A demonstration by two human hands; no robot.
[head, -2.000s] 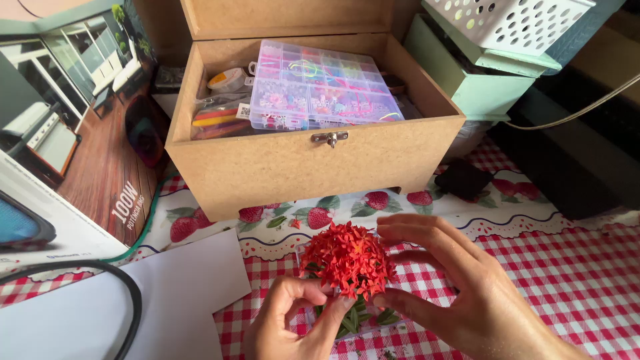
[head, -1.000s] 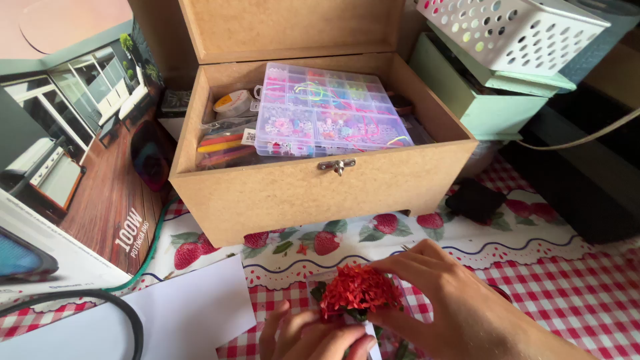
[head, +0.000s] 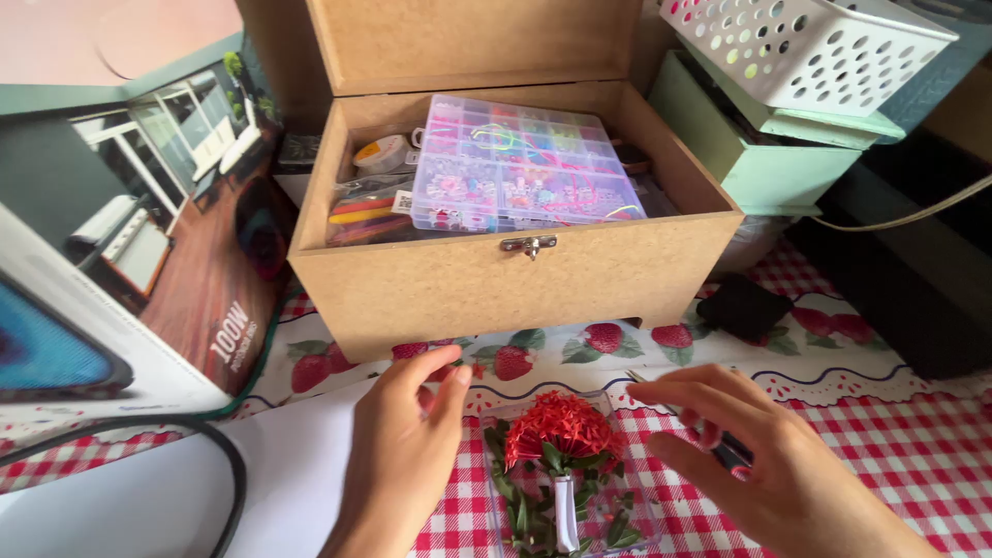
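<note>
A bunch of small red flowers (head: pixel 564 428) with a white-wrapped stem (head: pixel 566 511) lies in a shallow clear plastic tray (head: pixel 655 508) among loose green leaves (head: pixel 521 511). My left hand (head: pixel 415 442) is raised to the left of the flowers, thumb and forefinger close together; a tiny red and green bit shows by the fingertips, and whether it is held cannot be told. At the right of the tray, my right hand (head: pixel 744 449) has its thumb and fingers apart. Scissors (head: pixel 728 453) with dark and red handles show partly behind its fingers, apparently lying on the cloth.
An open wooden box (head: pixel 511 287) stands behind, holding a compartmented bead organizer (head: pixel 527 167). A printed carton (head: pixel 186 310), white sheet (head: pixel 287 457) and black cable (head: pixel 232 473) are at left. Right are a green box (head: pixel 783 174), perforated white basket (head: pixel 868 62) and black cloth (head: pixel 744 306).
Both hands have moved apart from the red flowers they were around. The bunch now lies in the tray with its white-wrapped stem in view.
</note>
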